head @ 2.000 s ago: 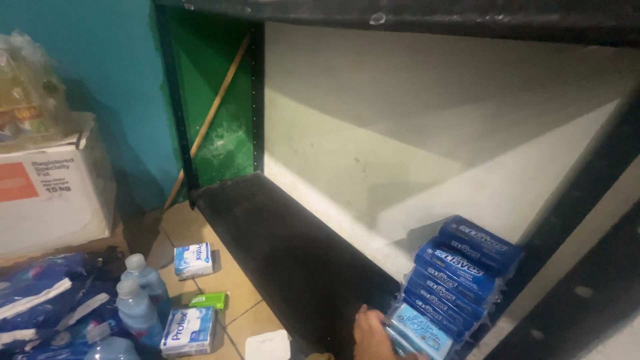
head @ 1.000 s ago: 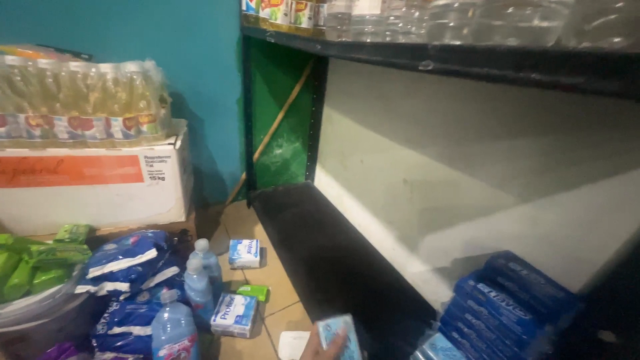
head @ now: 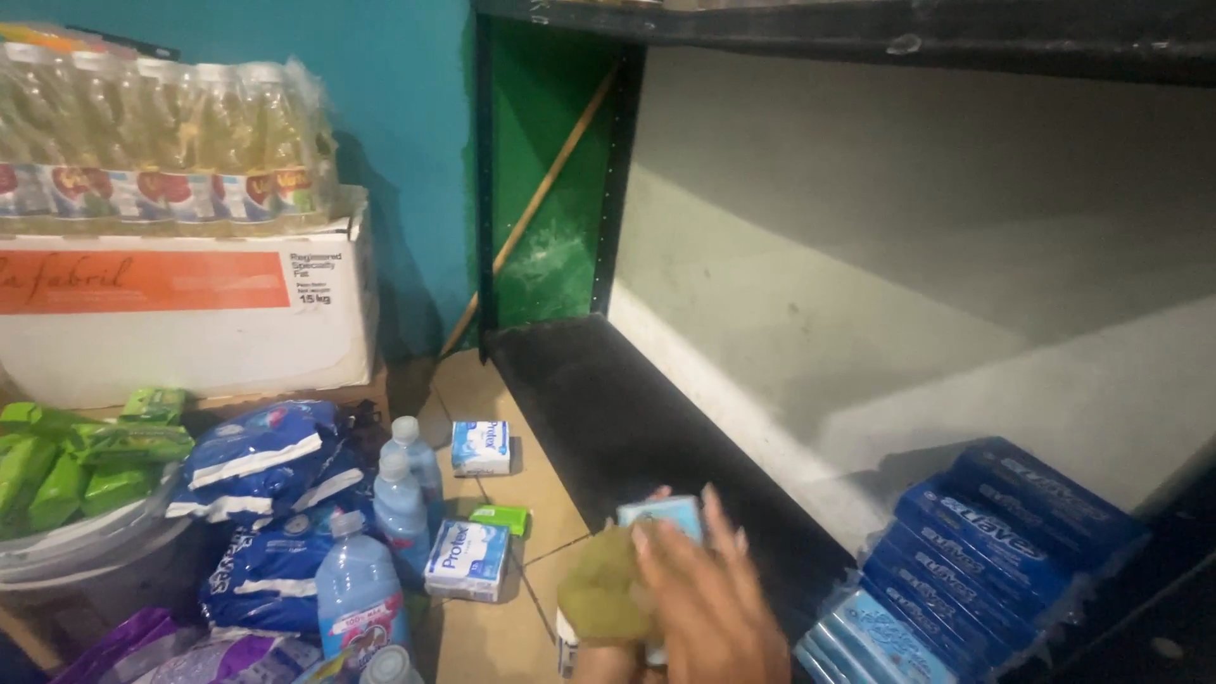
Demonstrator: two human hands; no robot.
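My left hand (head: 608, 663), mostly hidden by an olive-yellow cloth (head: 603, 589), holds a light blue soap pack (head: 665, 513) at the bottom middle of the head view. My right hand (head: 708, 598) is blurred; its fingers press the cloth against the pack. To the right, more light blue packs (head: 879, 636) lie beside a leaning stack of dark blue wrapped packs (head: 988, 551) on the black bottom shelf (head: 608, 418). On the floor tiles to the left are two white and blue soap packs (head: 467, 560) (head: 482, 448) and a small green pack (head: 501, 519).
Light blue bottles (head: 359, 579), blue bags (head: 261, 456) and a bucket (head: 85, 560) of green packs stand at left. Behind them, wrapped bottles (head: 180, 142) top a white carton (head: 180, 351). A wooden stick (head: 537, 204) leans by the shelf frame; an upper shelf edge (head: 855, 38) crosses above.
A hand was at the light blue packs beside the stack, then held one light blue pack farther left. Now both hands are together around a pack, and the cloth has come into view.
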